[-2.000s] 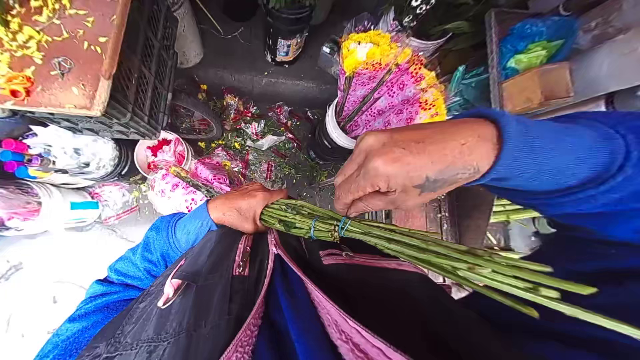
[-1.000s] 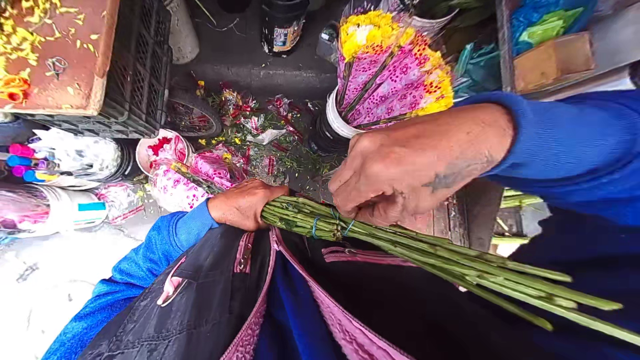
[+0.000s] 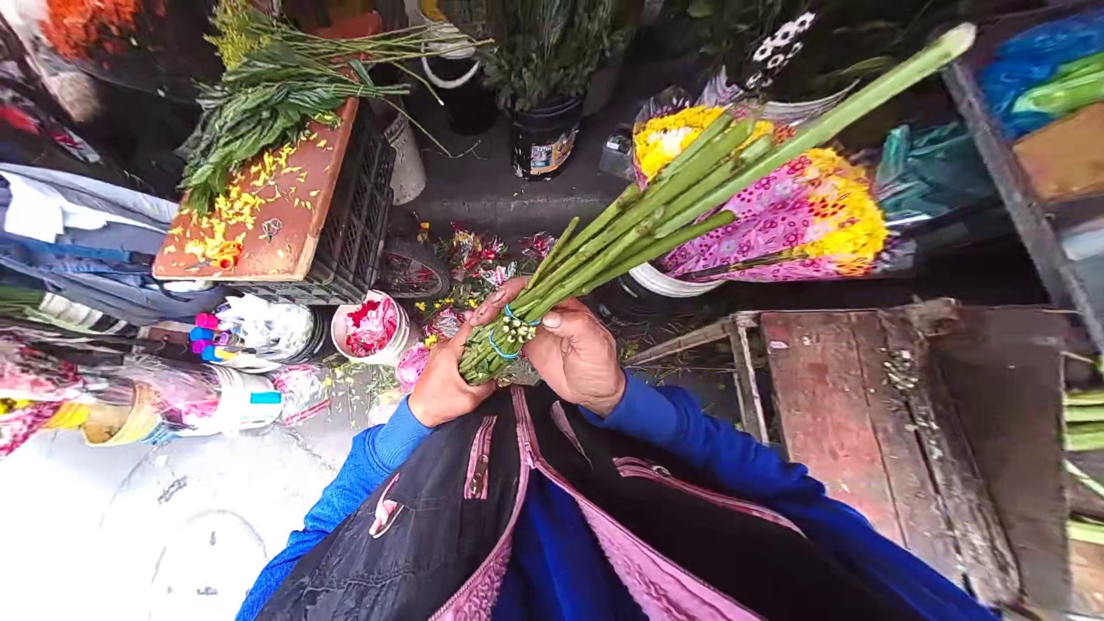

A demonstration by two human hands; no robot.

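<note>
A bundle of thick green flower stems [image 3: 638, 228] slants from my hands up to the right, its cut ends at the top, one stem reaching well beyond the others. My left hand [image 3: 453, 371] grips the lower left side of the bundle. Against its right side rests my right hand [image 3: 576, 352], thumb and fingers at the binding. A blue-green tie [image 3: 500, 345] loops around the stems between both hands, with small buds showing beside it. The flower heads of the bundle cannot be seen.
A bucket [image 3: 677, 282] holds yellow flowers [image 3: 841, 216] in pink printed wrap. At right stands a worn wooden bench [image 3: 828, 388]. Petals and cut greenery lie on a board [image 3: 285, 233] over a black crate [image 3: 358, 207]. A white bucket [image 3: 392, 341] with red petals stands on the littered ground.
The bundle has swung from pointing right and slightly down to pointing up and right. My right hand has moved lower and left, beside the binding. The view has widened to show the bench and board.
</note>
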